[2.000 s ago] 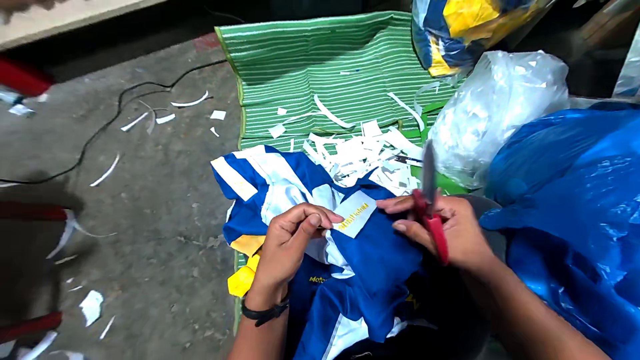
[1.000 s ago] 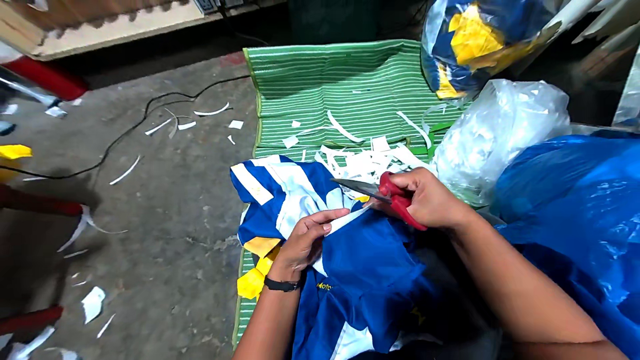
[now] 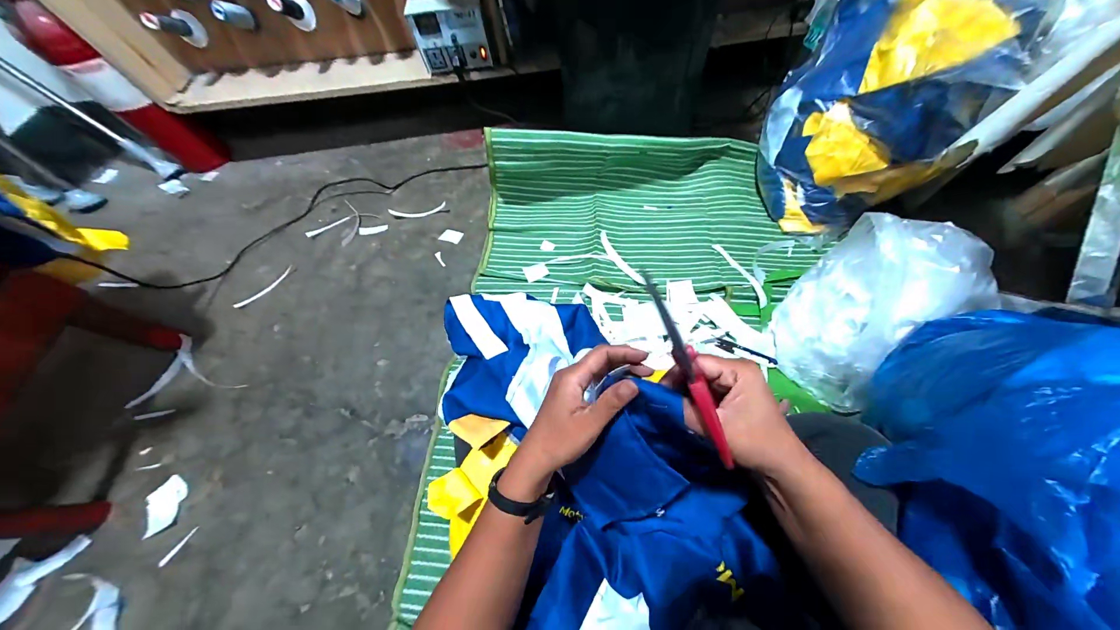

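My left hand [image 3: 582, 407] pinches the edge of a blue garment [image 3: 626, 464] with white and yellow parts, which lies over my lap. Red-handled scissors [image 3: 696, 381] are in my right hand [image 3: 739, 411], blades pointing up and away from me; its fingertips also touch the blue cloth. Whether the blades are apart is not clear. Yellow embroidery shows on the lower part of the garment. Just beyond my hands, a heap of white cut scraps [image 3: 647, 319] rests on a green striped mat [image 3: 612, 197].
To the right are a blue plastic bag [image 3: 1006, 437], a clear bag with white contents [image 3: 884, 297], and a clear bag of blue and yellow cloth [image 3: 840, 140]. A black cord [image 3: 306, 210] crosses the concrete floor at left, among scattered scraps. Thread spools [image 3: 232, 13] line a board.
The white piece with yellow lettering, held two seconds ago, is no longer visible. One second ago the scissors pointed left at the cloth; now they point away from me. The view has tilted up.
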